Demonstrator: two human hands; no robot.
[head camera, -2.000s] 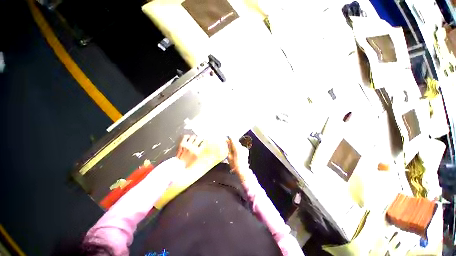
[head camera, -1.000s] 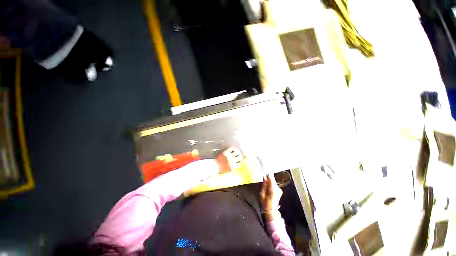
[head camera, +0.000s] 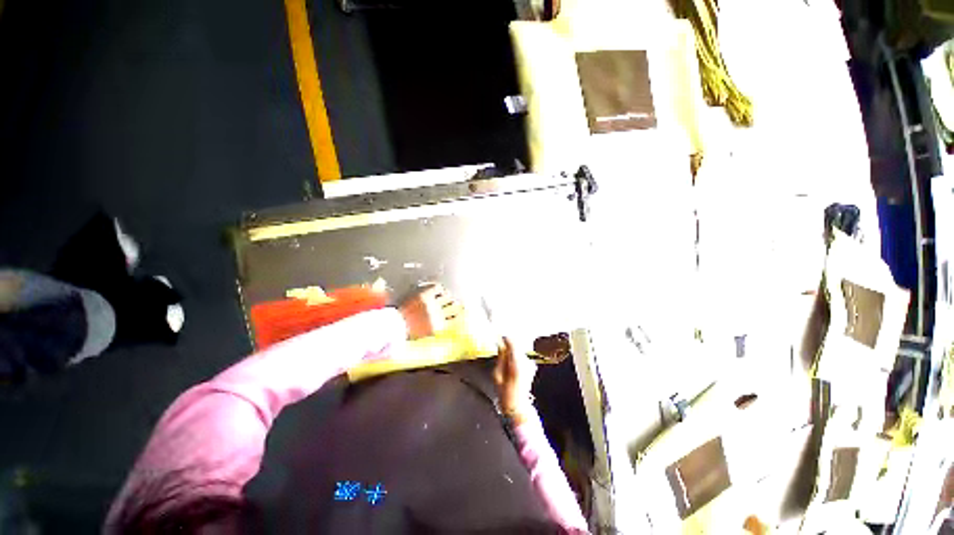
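Observation:
A yellow bag panel lies along the near edge of the grey work board, against the dark apron. My left hand lies on the panel's upper side with its fingers bent. My right hand is at the panel's right end, its fingers pointing up along the edge. Strong glare hides the panel's right part and the fingertips. I cannot tell whether either hand grips the panel.
A red-orange pad lies on the board's left part. A black clamp is at its far right corner. Panels with brown patches lie on the white table. A person's legs and shoes stand at left.
The view has turned and shifted, so the board sits differently in the picture. The person's feet appear lower at left than one second ago. My hands stay at the panel.

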